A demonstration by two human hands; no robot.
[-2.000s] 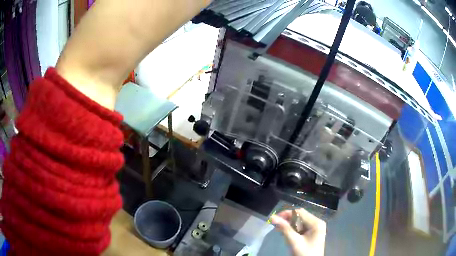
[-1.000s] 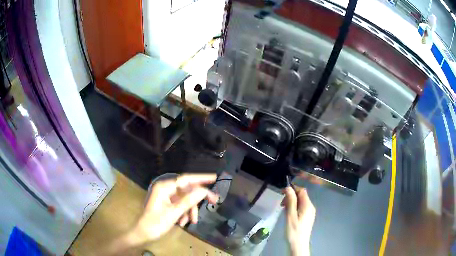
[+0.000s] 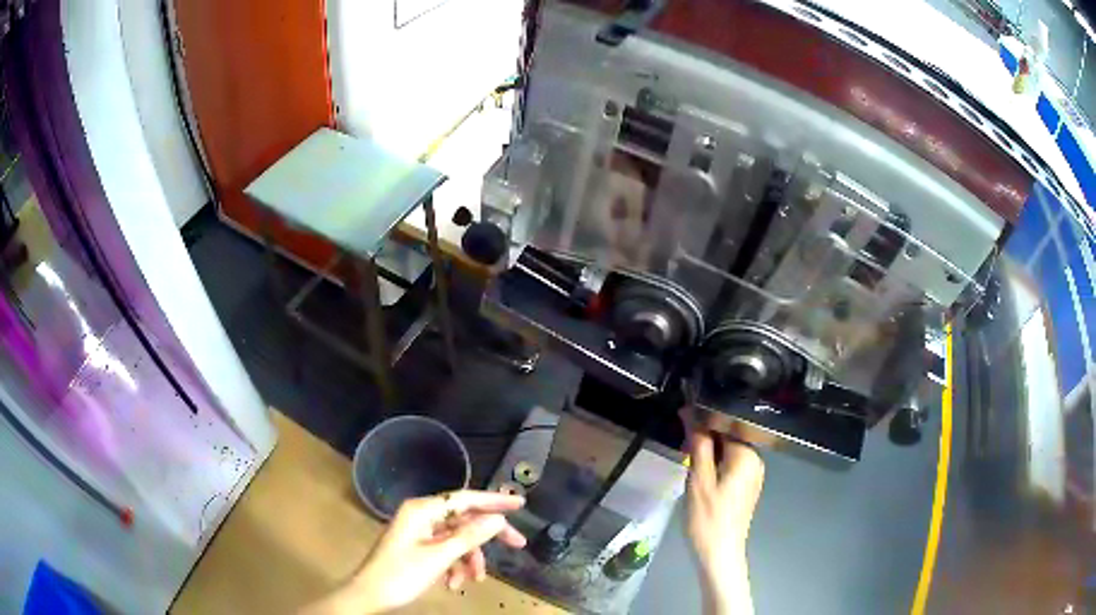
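The twin-wheel machine has two dark round wheels side by side, the left wheel [image 3: 653, 322] and the right wheel [image 3: 745, 364], below a clear guard [image 3: 697, 180]. A long black strip [image 3: 615, 475] hangs below the gap between the wheels and slants down left across the lower metal plate [image 3: 637, 505]. My right hand [image 3: 724, 487] is raised just under the right wheel, right of the strip. Its fingertips are dark and blurred, so whether they hold anything is unclear. My left hand [image 3: 439, 547] is at the lower centre-left, fingers apart and empty, left of the strip.
A grey bucket [image 3: 411, 466] stands behind my left hand. A small grey-topped table [image 3: 343, 186] is at the upper left by an orange panel [image 3: 258, 108]. A purple curtain [image 3: 78, 228] hangs far left. The lower plate carries dark knobs, one green-marked [image 3: 627, 556].
The strip's upper length has gone from above the machine; a length now shows below the wheels. My left hand came down from high on the left. My right hand moved up under the wheels.
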